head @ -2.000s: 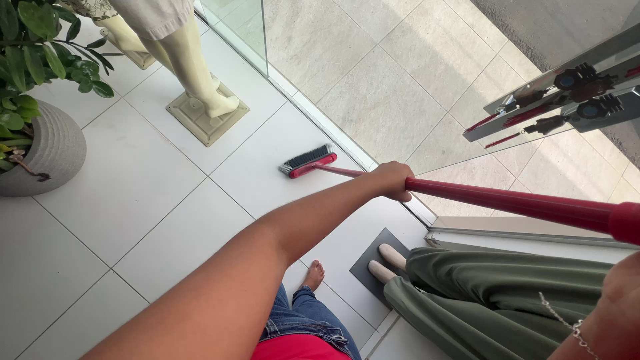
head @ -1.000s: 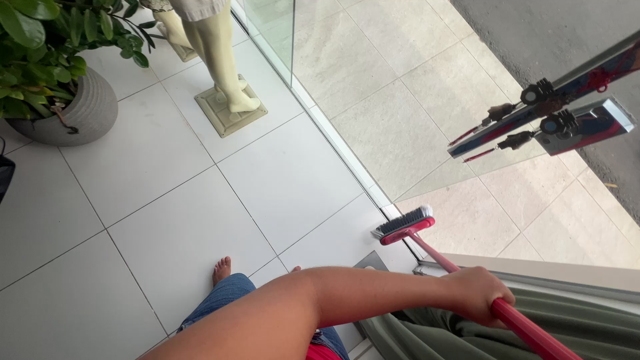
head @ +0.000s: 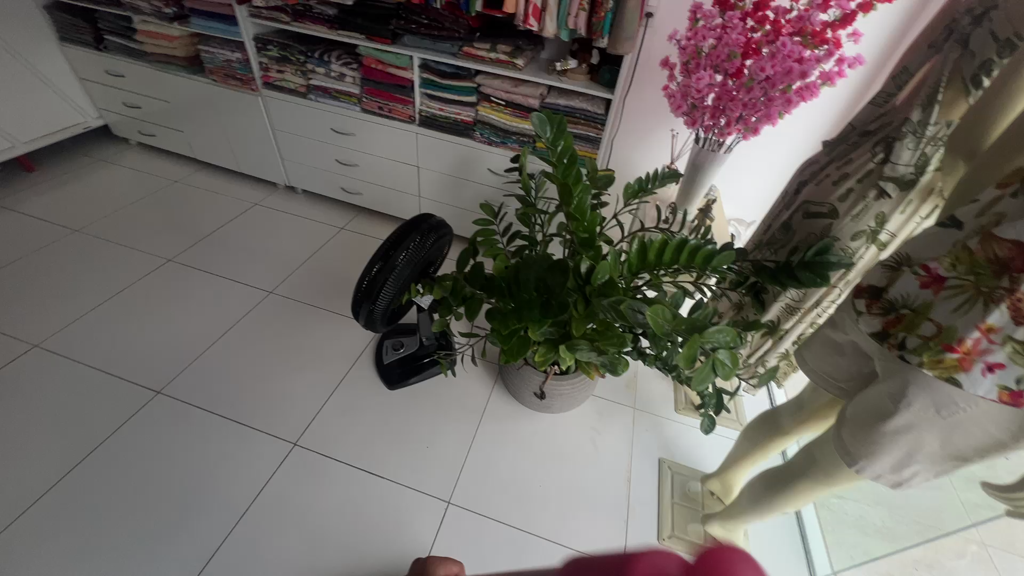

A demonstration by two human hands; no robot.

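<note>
At the bottom edge of the head view, a small part of my left hand (head: 436,566) shows, its fingers curled. Just right of it, a blurred red piece of the broom handle (head: 664,563) lies close to the camera. The hand appears closed on this handle, though most of the grip is cut off by the frame. My right hand is outside the view, and so is the broom head.
A potted plant (head: 549,388) stands beside a black fan (head: 404,352). Mannequin legs (head: 788,472) rise from a square base (head: 680,500) by the glass at right. Drawers (head: 344,152) and fabric shelves line the back; pink flowers (head: 736,72) fill a vase on white floor tiles (head: 360,448).
The view has swung from the glass edge to the plant and shelves. The broom head and the green trousers have left the frame, and only a bit of my left hand remains visible.
</note>
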